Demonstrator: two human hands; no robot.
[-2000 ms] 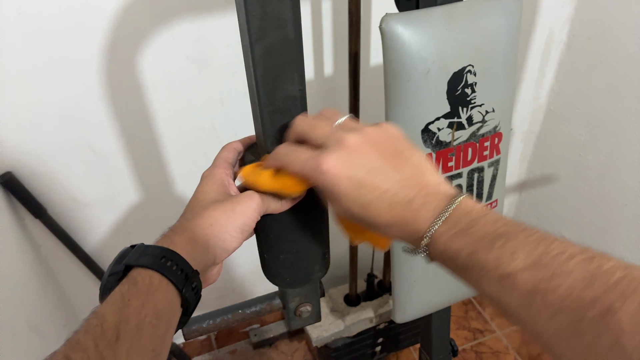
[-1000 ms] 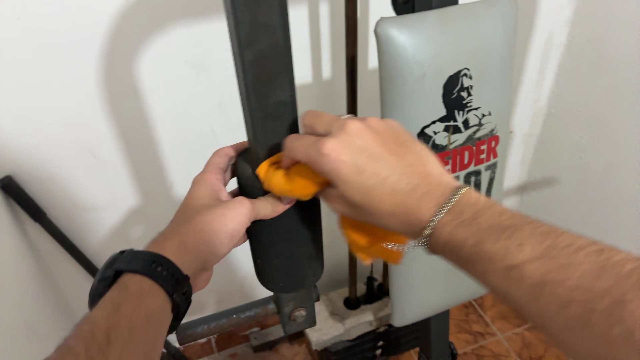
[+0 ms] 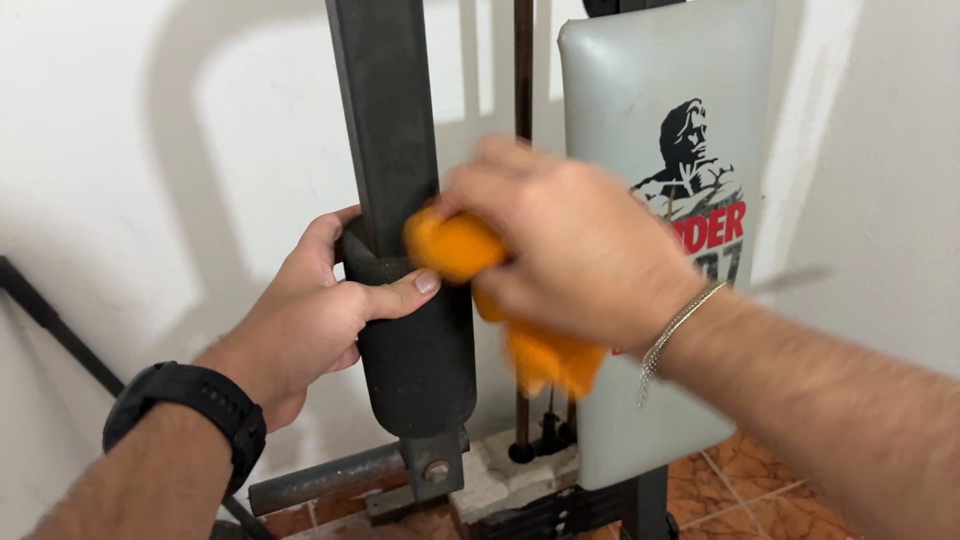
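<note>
My left hand (image 3: 330,300) grips a black foam sleeve (image 3: 424,367), its thumb across the front near the upper rim and its fingers behind. The sleeve surrounds the lower part of a dark square metal post (image 3: 390,112). My right hand (image 3: 562,232), blurred, holds a bunched orange cloth (image 3: 457,244) against or close beside the post, just above the sleeve's rim; contact cannot be told for sure. Part of the cloth hangs below that hand. A bolted bracket (image 3: 435,469) shows under the sleeve.
A grey padded board (image 3: 667,60) with a printed figure and Weider lettering stands at the right. Behind are a vertical metal rod (image 3: 523,75), a pale block (image 3: 502,480) and black weight plates (image 3: 555,514). A rusty tube (image 3: 322,476) juts left. A black bar (image 3: 60,322) leans at far left.
My left thumb now lies over the sleeve's front, clear of the orange cloth. The cloth has moved to the right of that thumb with my right hand.
</note>
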